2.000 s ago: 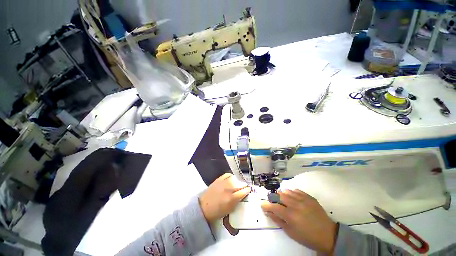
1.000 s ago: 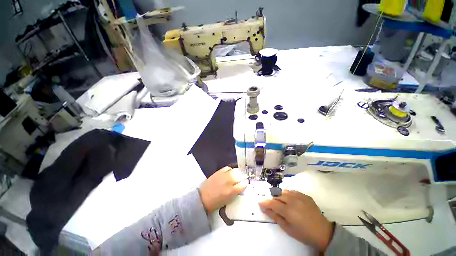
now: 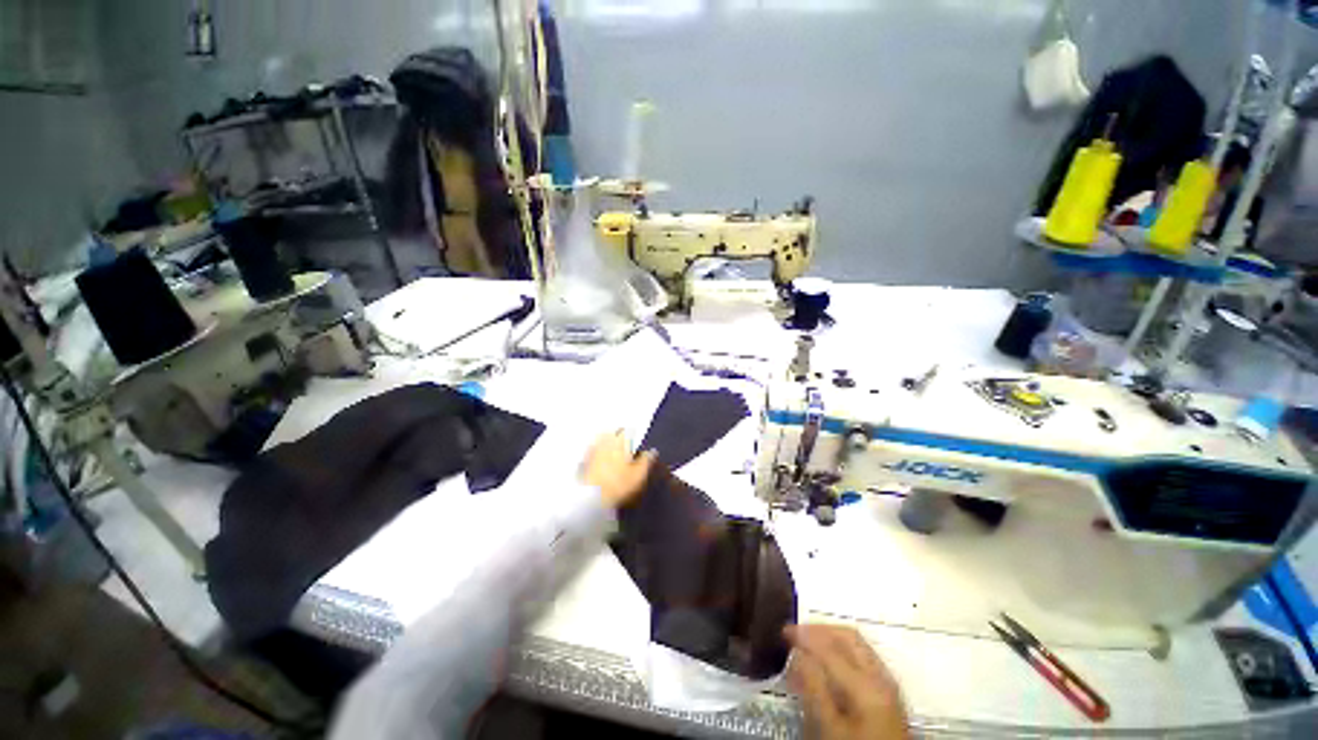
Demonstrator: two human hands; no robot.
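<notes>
A dark brown-black garment panel (image 3: 704,564) lies on the white table left of the needle area, running from back left to the front edge. My left hand (image 3: 619,470) holds its upper left part, fingers on the cloth. My right hand (image 3: 846,680) is at its lower right end near the table's front edge, with fingertips at the cloth; its grip is unclear. The white JACK sewing machine (image 3: 940,470) stands to the right. The presser foot area (image 3: 799,495) has no cloth visible under it.
Waiting dark cut pieces (image 3: 347,484) lie at left. Thread snips (image 3: 1052,668) with red handles lie at right, near the front. A cream-yellow sewing machine (image 3: 723,246) and a plastic bag (image 3: 586,289) are behind. Black thread cones (image 3: 133,307) stand at far left.
The view has lifted and widened. The panel has come away from the needle area to the left and front. My left hand has moved left and back, my right hand toward the front edge.
</notes>
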